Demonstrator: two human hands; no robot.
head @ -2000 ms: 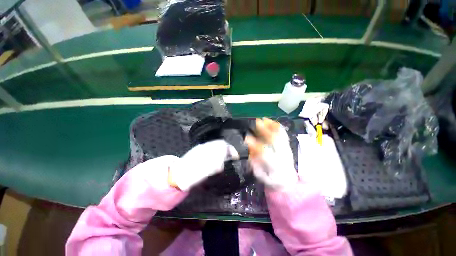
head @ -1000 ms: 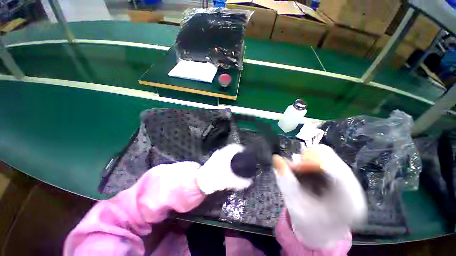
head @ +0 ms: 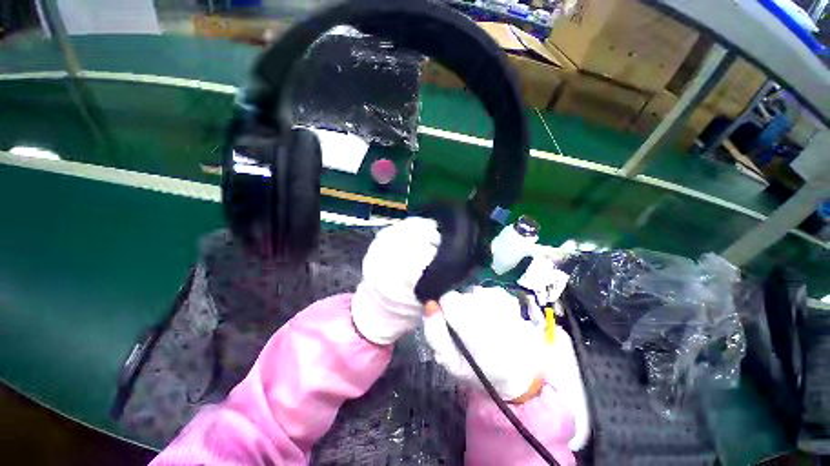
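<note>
Black over-ear headphones (head: 511, 118) are held up close in front of me, headband arc at the top, one glossy cup at the left and the other at my hands. My left hand (head: 397, 273), in a white glove, grips the right-hand cup. My right hand (head: 482, 339), gloved with a bare or orange-covered fingertip showing, is just below that cup. Its fingertips are at a thin black cable (head: 491, 390) that runs down to the bottom edge. The fingers' exact hold on the cable is partly hidden.
Dark dotted sheets (head: 255, 320) lie below. A translucent bottle (head: 512, 248), crumpled white cloth (head: 544, 278) and yellow stick (head: 550, 324) are right of the hands. A clear bag with dark contents (head: 678, 319) lies farther right. A stand behind holds a film-wrapped black item (head: 364, 91) and pink-red object (head: 383, 170).
The headphones have been raised from low over the sheets to upright before the camera. My right hand has moved left to beside the cup, and the cable now shows.
</note>
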